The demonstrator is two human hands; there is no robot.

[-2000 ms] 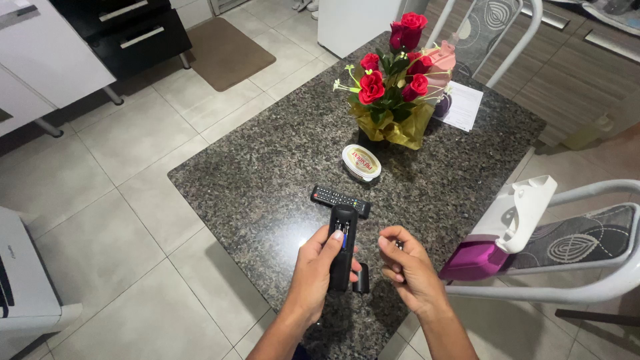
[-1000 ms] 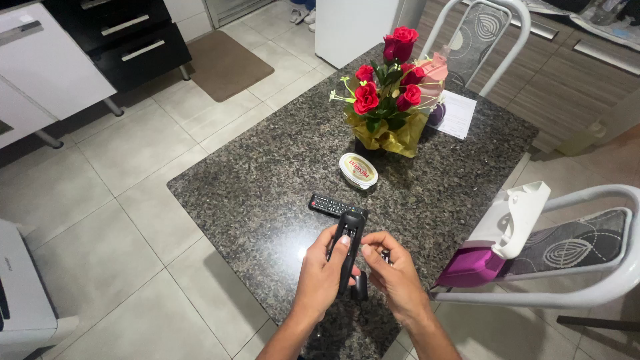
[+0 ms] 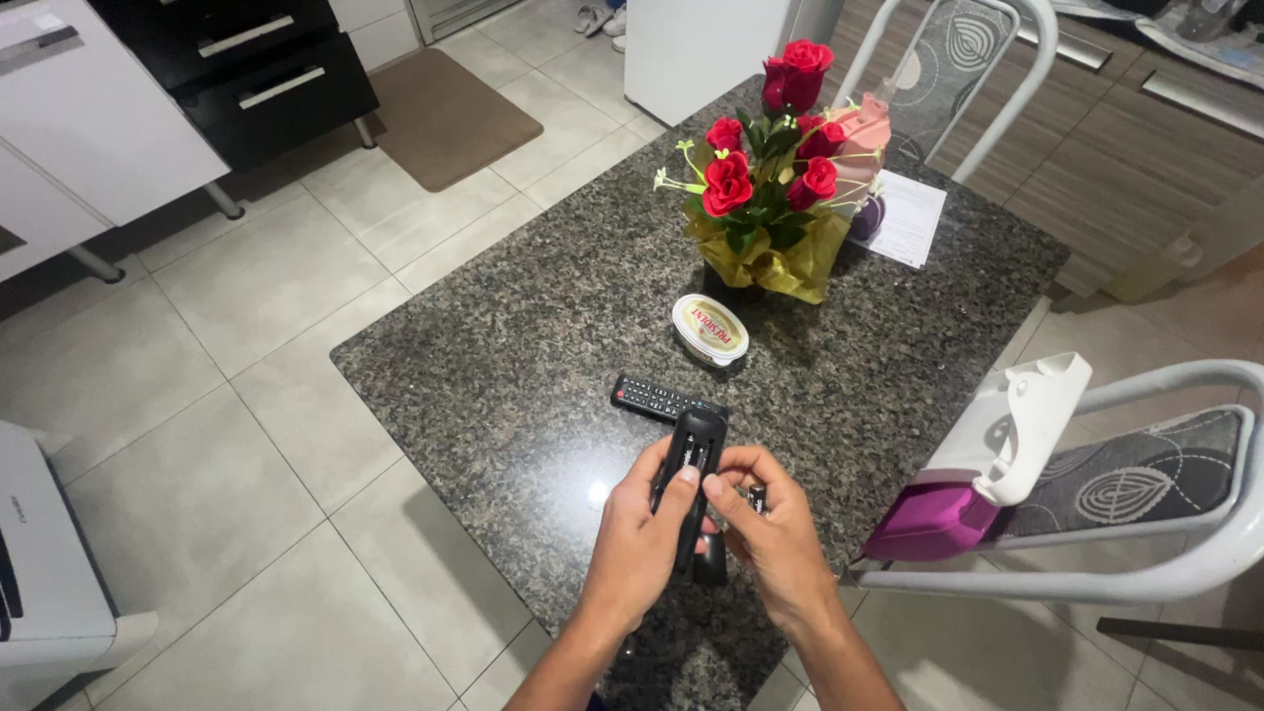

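My left hand (image 3: 644,533) grips a black remote control (image 3: 699,434) with its battery compartment uncovered and facing up; a dark battery (image 3: 688,460) lies inside, under my thumb. My right hand (image 3: 765,513) is at the remote's right side, thumb and index finger touching its edge. Another dark battery (image 3: 757,498) shows between the fingers of that hand. Below the remote, a black cover-like piece (image 3: 709,560) is partly hidden by the hands. Just beyond, a second black remote control (image 3: 657,397) lies buttons up on the granite table (image 3: 513,326).
An oval President tub (image 3: 710,329) stands past the remotes. Behind it are red artificial-looking roses (image 3: 728,183) in gold wrapping and a printed sheet (image 3: 913,217). At the right, a chair (image 3: 1136,484) stands beside a white and magenta plastic item (image 3: 933,518) near the table's edge.
My right hand has moved left from apart to against the held remote. My left hand has kept its grip on the remote throughout.
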